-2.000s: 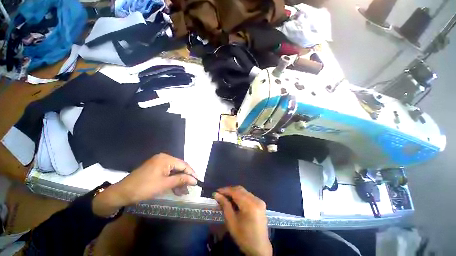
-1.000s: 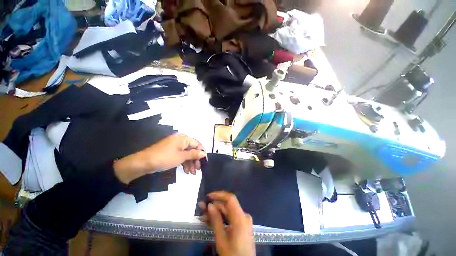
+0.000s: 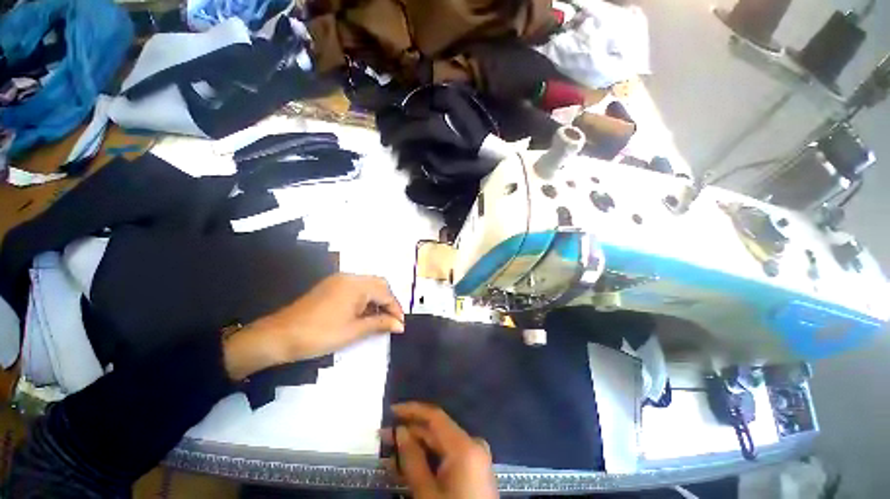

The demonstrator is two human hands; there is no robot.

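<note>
A black cut panel (image 3: 498, 390) lies flat in front of the sewing machine (image 3: 546, 229), its upper edge by the presser foot area. My left hand (image 3: 337, 317) pinches at the panel's upper left corner. My right hand (image 3: 444, 453) is at the lower left edge, thumb and finger closed on a bit of black cloth, cut off by the picture's bottom. A narrow black strip seems to run between my hands along the panel's left edge; it hardly stands out against the panel. The needle tip is hidden.
Black panels with stepped edges (image 3: 195, 273) lie left, partly under my left forearm. A strip pile (image 3: 293, 161) is above them. Black cloth (image 3: 439, 136) and brown cloth (image 3: 420, 39) are heaped behind. A blue heap (image 3: 83, 68) is far left. A measuring tape (image 3: 293, 470) runs along the front edge.
Since the first frame, my left hand has moved up beside the panel's upper left corner and my right hand down along its left edge, so they are farther apart. The view has shifted slightly.
</note>
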